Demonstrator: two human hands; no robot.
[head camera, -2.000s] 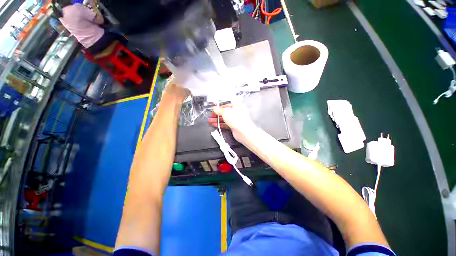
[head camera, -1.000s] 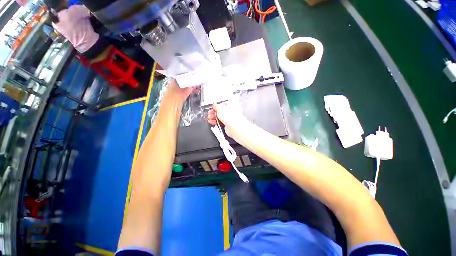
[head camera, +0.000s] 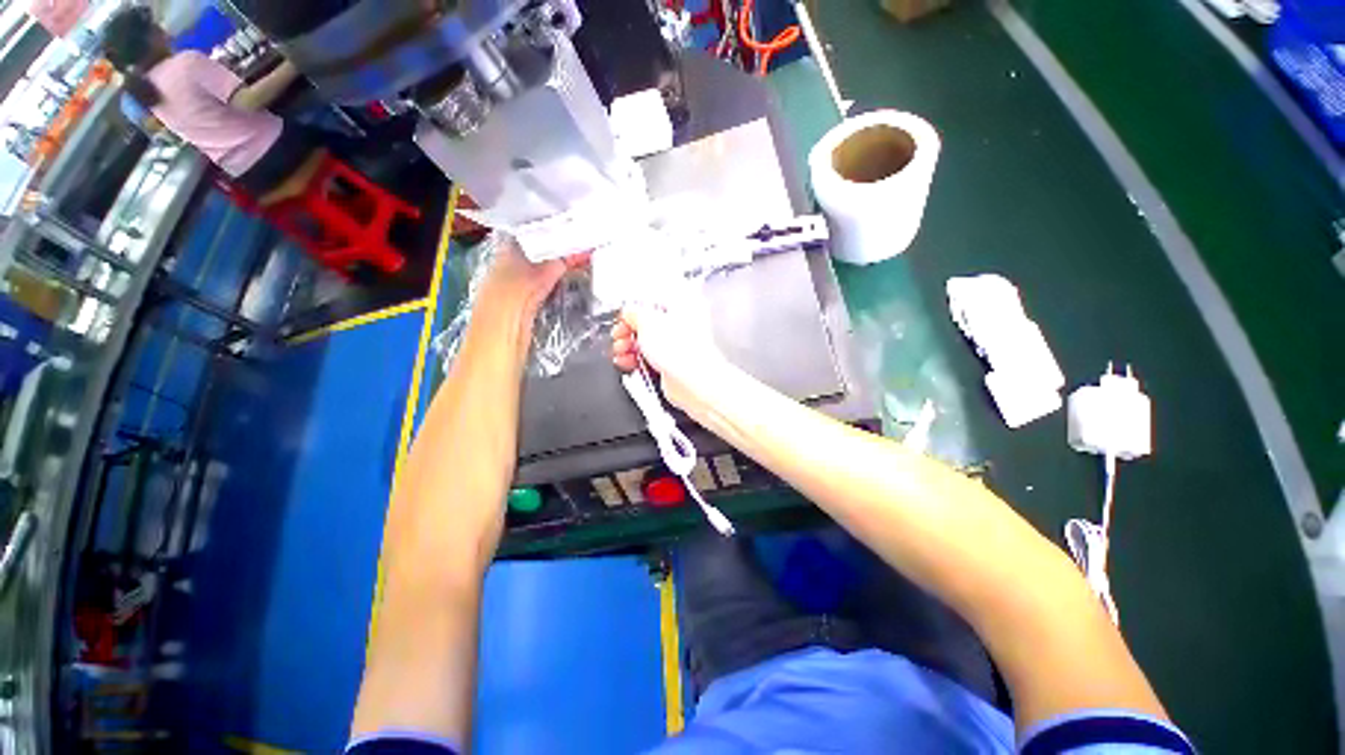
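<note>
The large silvery welding horn (head camera: 539, 148) stands over the press bed, close above the fixture area. My left hand (head camera: 534, 277) is at the horn's lower left edge beside crinkled clear film (head camera: 555, 336); its fingertips are partly hidden. My right hand (head camera: 657, 342) is at the front of the fixture, fingers curled around the top of a bundled white adapter cable (head camera: 667, 438) that hangs over the bed's front edge. The adapter body is not clearly visible in the glare. The slotted metal clamp bar (head camera: 763, 241) lies right of the fixture.
A green button (head camera: 525, 500) and a red emergency stop (head camera: 665, 490) are on the base's front. To the right are a white roll (head camera: 873, 185), stacked white parts (head camera: 1006, 350) and a white adapter (head camera: 1109, 415) with cable. A person (head camera: 214, 111) is at far left by a red stool (head camera: 342, 217).
Since the oldest frame, the horn shows more clearly, and the view has shifted slightly. Both hands remain at the fixture, and the cable still hangs from my right hand.
</note>
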